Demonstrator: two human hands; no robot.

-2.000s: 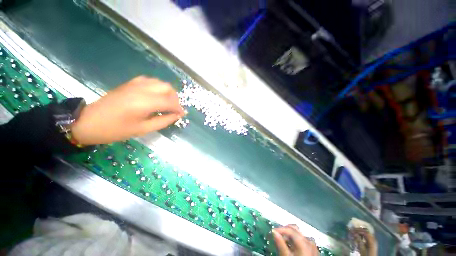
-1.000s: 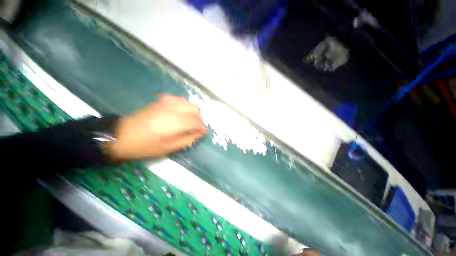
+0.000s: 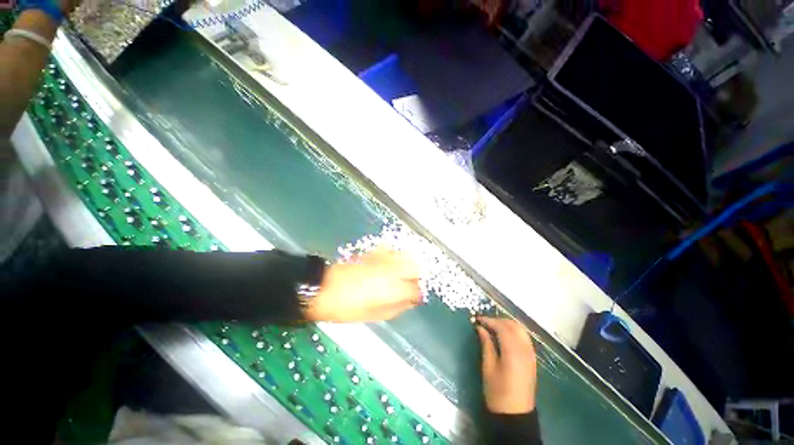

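A loose pile of small white components [image 3: 448, 276] lies on the dark green belt [image 3: 279, 178], against its far edge. My left hand [image 3: 370, 288], with a bracelet at the wrist, is over the pile's near side, its fingers curled together; any piece in them is hidden. My right hand [image 3: 508, 363] is at the pile's right end, thumb and forefinger close together at the tips. A tiny speck shows there, too small to tell if it is held. The green circuit board panel [image 3: 305, 369], dotted with black and silver-white parts, runs below my left sleeve.
Shiny metal rails [image 3: 205, 187] flank the boards. The white ledge [image 3: 348, 113] holds a clear bag of cream pieces [image 3: 460, 207], a black tray with a blue ring [image 3: 620, 361] and a blue tray [image 3: 677, 419]. Another person's arm [image 3: 24, 65] is at upper left, near a heap of pieces [image 3: 113, 26].
The view has shifted, bringing the other person's arm into it. My left hand is still at the pile. My right hand has come from over the boards to the pile's right end.
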